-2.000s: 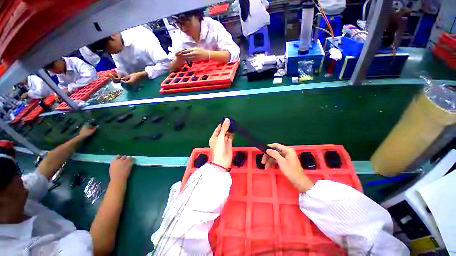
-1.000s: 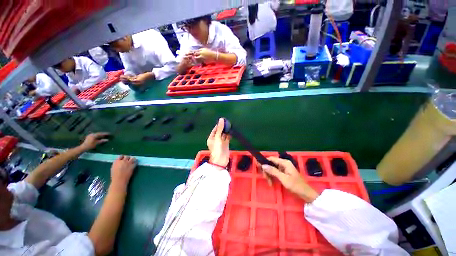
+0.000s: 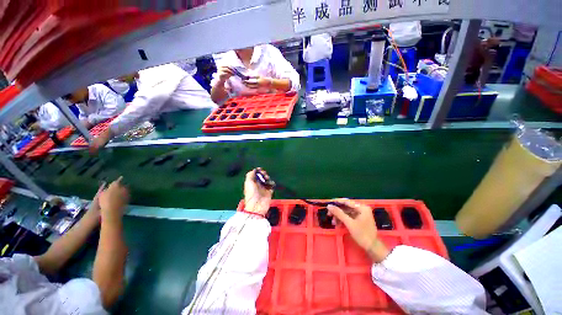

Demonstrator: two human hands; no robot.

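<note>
A black strapped device (image 3: 265, 179) is stretched between my two hands above the far edge of the red compartment tray (image 3: 294, 246). My left hand (image 3: 256, 195) grips its thick head, which is tilted and shows a shiny face. My right hand (image 3: 358, 226) pinches the far end of the thin strap. Folded black devices (image 3: 411, 217) sit in pockets of the tray's far row. The nearer pockets that show hold nothing. My right hand partly hides the far row.
The green conveyor (image 3: 345, 163) beyond the tray carries several black devices (image 3: 192, 183) at left. A wrapped tan roll (image 3: 508, 184) and papers (image 3: 542, 261) stand at right. A neighbouring person's forearms (image 3: 111, 246) are at left. A metal upright (image 3: 454, 77) stands across the belt.
The device's head has tilted in my left hand and now shows its shiny face. The left neighbour's hands have come together. A person across the belt now reaches over it. The view has shifted slightly.
</note>
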